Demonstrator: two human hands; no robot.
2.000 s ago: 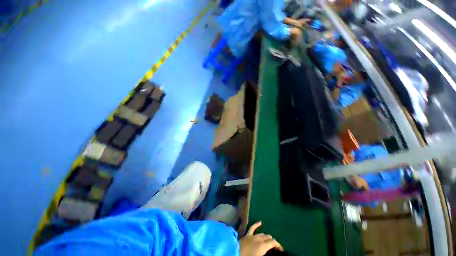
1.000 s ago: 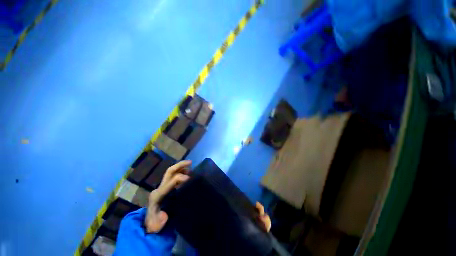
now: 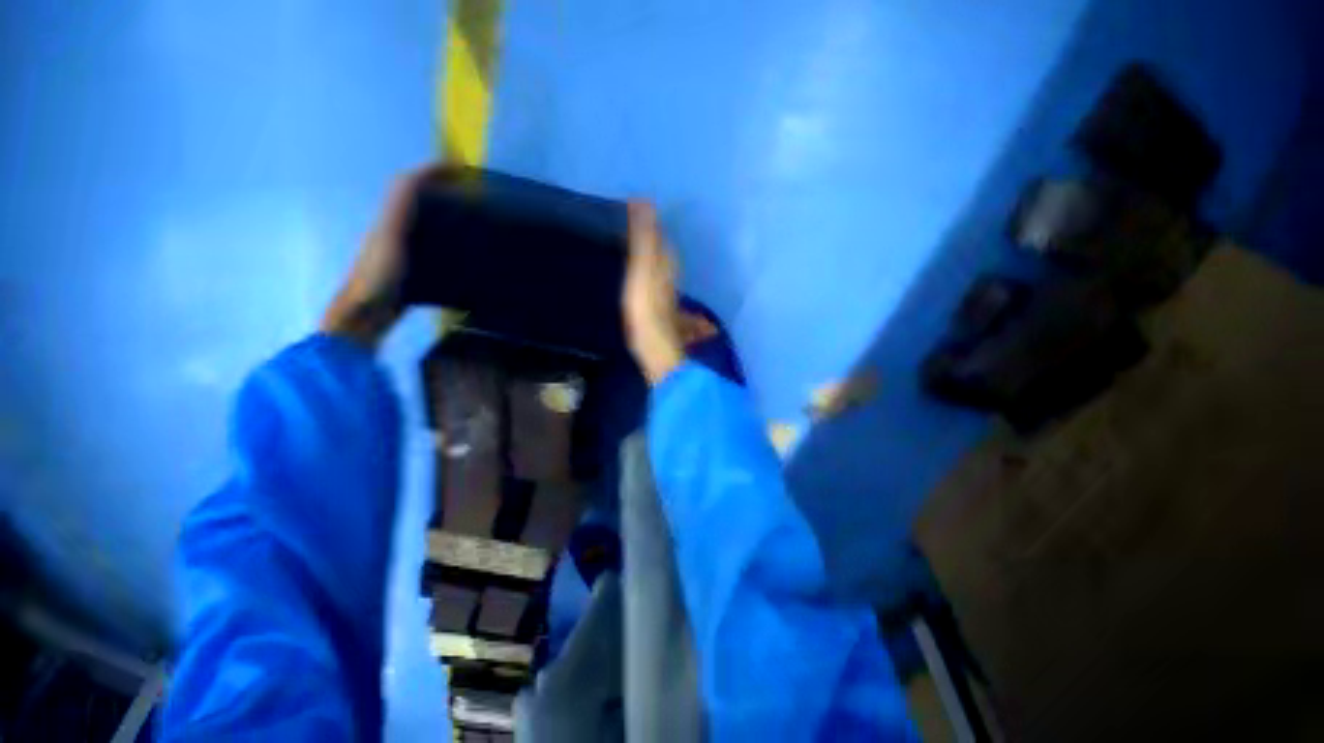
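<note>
A dark, box-shaped block (image 3: 520, 261), likely a stack of frames, is held level between my two hands above the floor. My left hand (image 3: 381, 261) grips its left end and my right hand (image 3: 652, 290) presses against its right end. Both hands are blurred. Just below the held block, a row of dark brown blocks (image 3: 540, 433), some with pale tops, stands on the floor. Detail on the held block cannot be made out.
Yellow floor tape (image 3: 468, 87) runs up from behind the held block. A brown cardboard carton (image 3: 1118, 479) is at the right. Several dark objects (image 3: 1038, 341) lie beside it on the blue floor. My grey trouser leg (image 3: 661, 595) is below my right hand.
The view has turned from the bench to the floor row. The dark block, carried near my body a second ago, is now held out beyond the end of the row in both hands.
</note>
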